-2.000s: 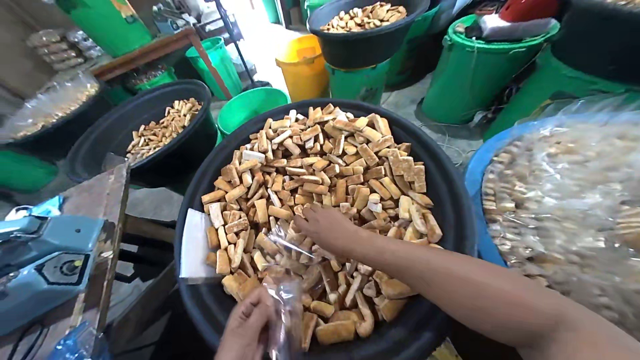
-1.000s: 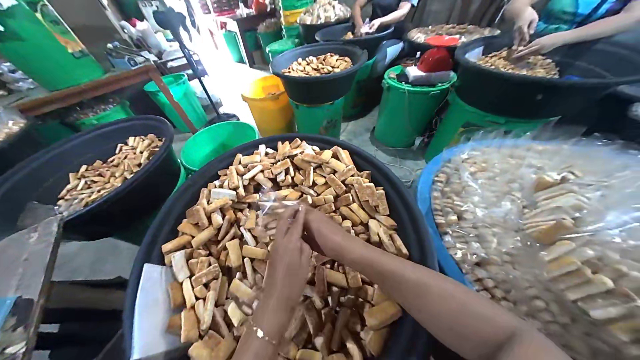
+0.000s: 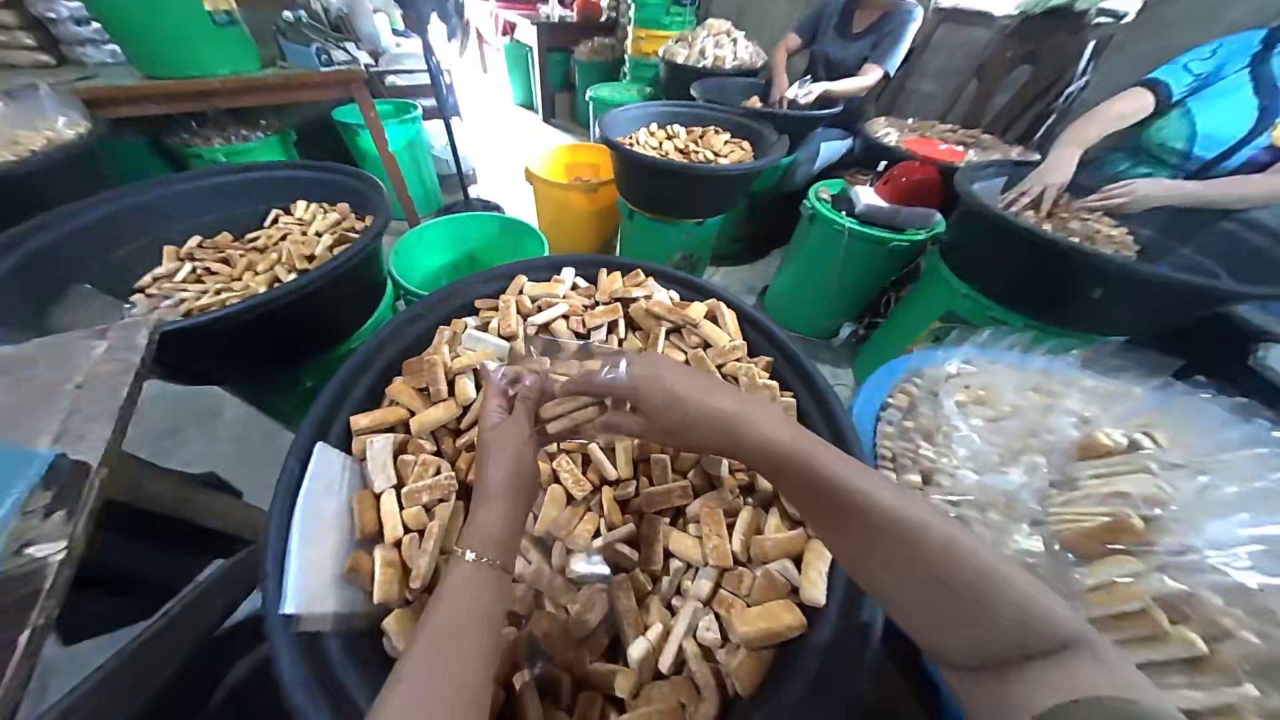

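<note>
A wide black plastic tub holds a heap of browned, stick-shaped biscuits. Over the heap, my left hand grips the left side of a clear plastic bag. Facing it, my right hand is at the right side of the bag, fingers bent over a few biscuits; whether it holds the bag or the biscuits is unclear. A white sheet lies at the tub's left inner edge.
On the right a blue-rimmed tub holds filled clear bags. Another black tub of biscuits stands left, with a green bucket and a yellow bucket behind. Co-workers' hands work over tubs at the upper right.
Two seconds ago my left hand held the bag low over the heap and my right hand was among the biscuits. Both are now together at the bag, farther up the heap. The view has tilted up.
</note>
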